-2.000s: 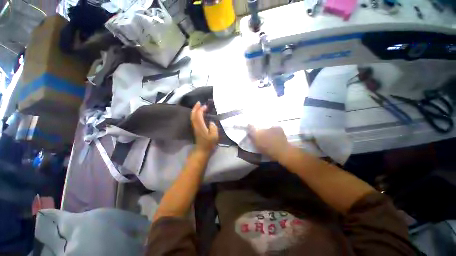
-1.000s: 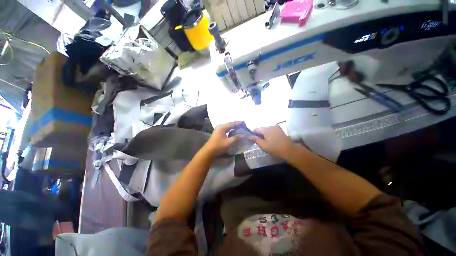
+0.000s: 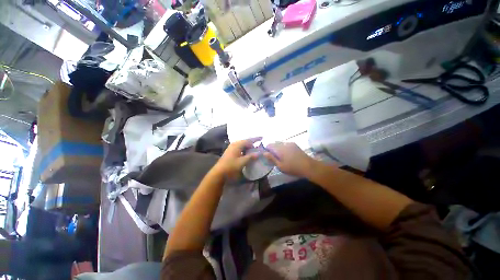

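Observation:
My left hand (image 3: 236, 157) and my right hand (image 3: 288, 158) are close together at the table's front edge, below the needle area. Both hold the edge of a light grey garment panel (image 3: 256, 170) between the fingers; a small dark piece shows between the fingertips. The presser foot and needle area (image 3: 266, 106) of the white sewing machine (image 3: 296, 64) is brightly lit just beyond. A dark grey garment panel (image 3: 178, 170) lies left of my left hand. Another pale panel with a dark bar (image 3: 332, 112) lies right of the needle. The cloth under the lamp is washed out.
Black-handled shears (image 3: 466, 86) and blue thread snips (image 3: 408, 95) lie at the right. A pink item (image 3: 299, 13) is on the machine top. A yellow thread cone (image 3: 204, 49) stands behind. Pale pieces heap at the left, beside a blue-taped carton (image 3: 71, 142) and a narrow pale strip (image 3: 134, 216).
My left hand has moved right, off the dark panel, to meet my right hand at the pale cloth's edge. The camera view has turned, so the machine appears further left and tilted.

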